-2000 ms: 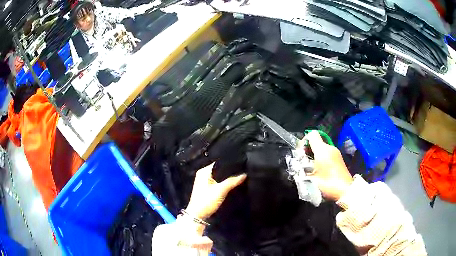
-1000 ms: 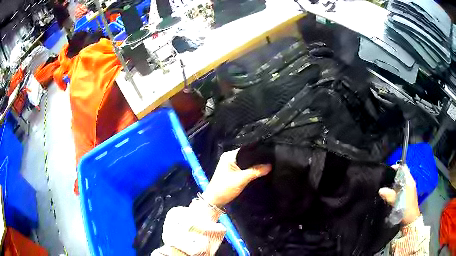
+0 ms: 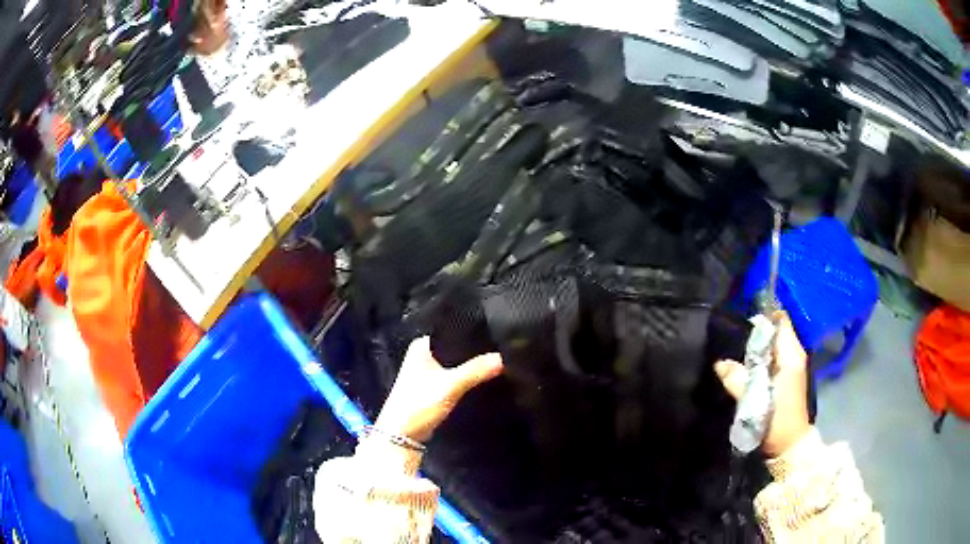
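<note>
A black backpack with camouflage parts [image 3: 638,372] lies spread in front of me, with strap-like bands across its upper part. My left hand [image 3: 441,391] is at its left side, thumb over the dark fabric and some fingertips hidden; it appears to grip the bag. My right hand [image 3: 782,393] is at its right side and holds scissors [image 3: 774,260], blades pointing up. A pale grey-white wrap [image 3: 756,383] covers the scissors' grip. The right thumb points in toward the bag. Whether it pinches fabric cannot be told.
More dark camouflage backpacks [image 3: 457,159] are heaped behind. A blue bin [image 3: 191,425] with dark items stands at left. A wood-edged worktable [image 3: 351,128] is at upper left. A blue stool [image 3: 824,282] and an orange bundle [image 3: 945,361] are at right. Grey panels [image 3: 697,69] are stacked at the top.
The view swung left, then back. The right hand has moved outward to the bag's right side, and the scissors have turned from pointing up-left to upright. Strap-like bands now show on the bag.
</note>
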